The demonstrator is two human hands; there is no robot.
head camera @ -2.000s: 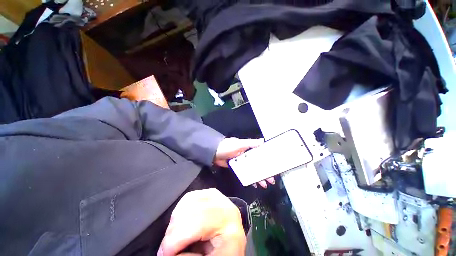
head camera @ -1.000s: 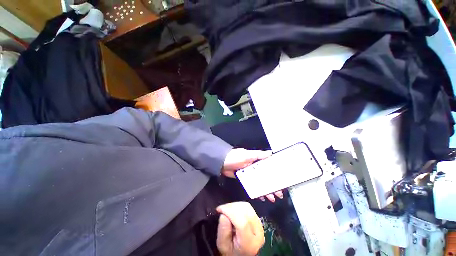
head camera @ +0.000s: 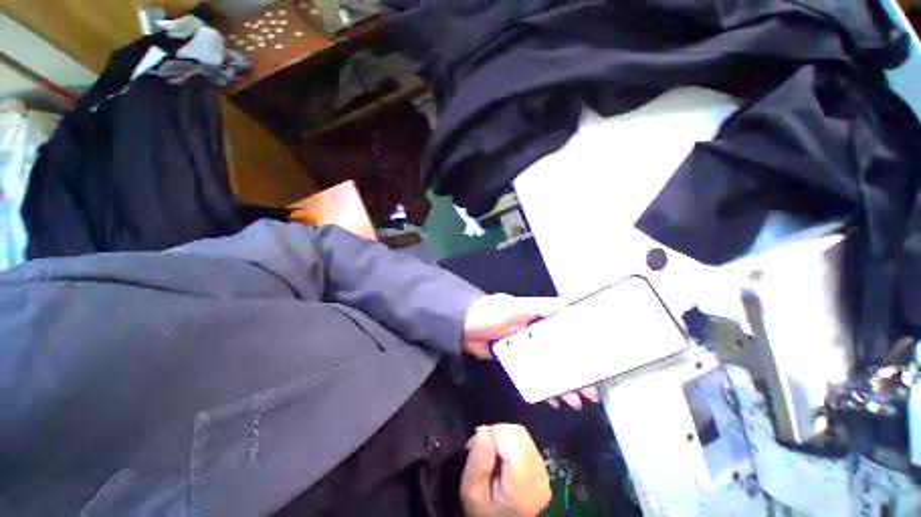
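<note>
My left hand [head camera: 495, 325] holds a smartphone [head camera: 596, 341] with a bright white screen and dark rim, its fingertips showing below the lower edge. The phone is over the near edge of the white machine table [head camera: 566, 227]. My right hand [head camera: 508, 473] is below it near the bottom of the picture, fingers curled, with nothing visible in it. Dark cloth [head camera: 747, 172] lies bunched on the table beyond the phone. The sewing machine's metal parts [head camera: 798, 343] are at the right, partly cut off and glaring.
More dark garments [head camera: 131, 167] are piled at the upper left. A brown shelf [head camera: 273, 42] with small pale dots is at the top. A thick dark cloth pile [head camera: 525, 81] hangs over the table's edge. An orange-brown board [head camera: 341, 210] stands behind my left arm.
The view has shifted, so the table and phone sit further right and lower. My right hand has moved down and away from the camera. My left hand still holds the phone.
</note>
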